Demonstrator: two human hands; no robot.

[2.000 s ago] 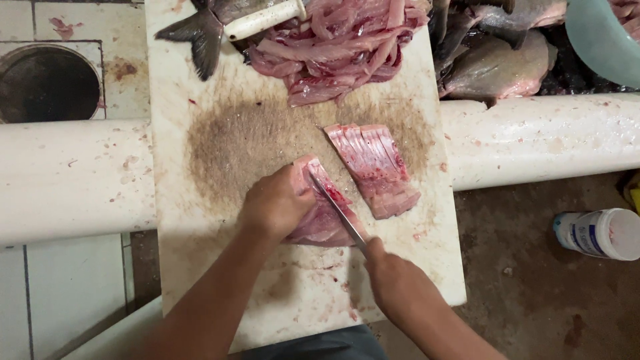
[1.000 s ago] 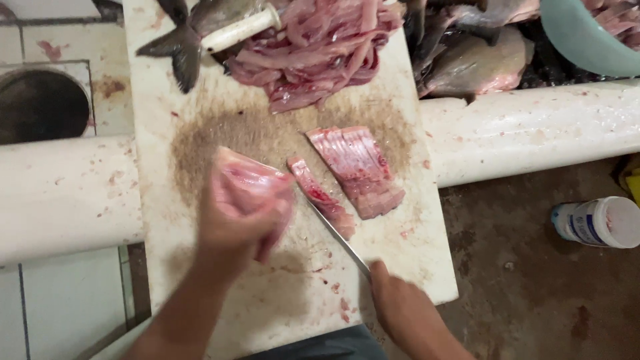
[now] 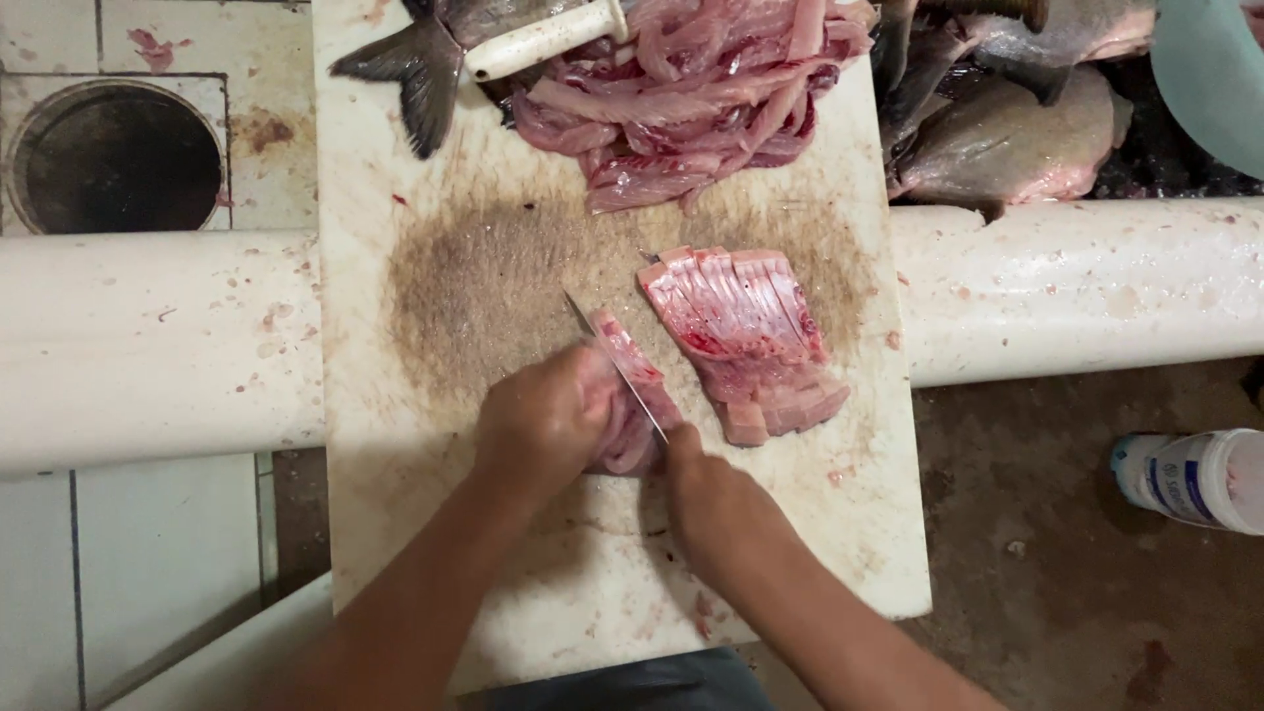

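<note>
My left hand [image 3: 543, 420] presses on a piece of raw fish [image 3: 632, 425] on a stained white cutting board [image 3: 395, 533]. In my right hand [image 3: 716, 489] is a knife [image 3: 627, 380], its blade slanting up and left over that piece; my fingers hide the handle. Right of the blade lies a fish slab cut into thin slices [image 3: 746, 336], the slices side by side. A heap of fish strips [image 3: 691, 99] covers the board's far part, beside a white handle [image 3: 543, 39] and a dark fish tail [image 3: 415, 74].
A white rounded ledge [image 3: 158, 341] runs behind the board on both sides. Whole fish [image 3: 1017, 138] and a pale green basin [image 3: 1215, 79] are at the back right. A round dark opening [image 3: 117, 158] is at the left, a white bucket [image 3: 1185, 479] on the floor.
One second ago my left hand held the fish piece further left, lifted and apart from a cut slice by the blade. That slice now lies against the sliced slab, and the blade is over the piece.
</note>
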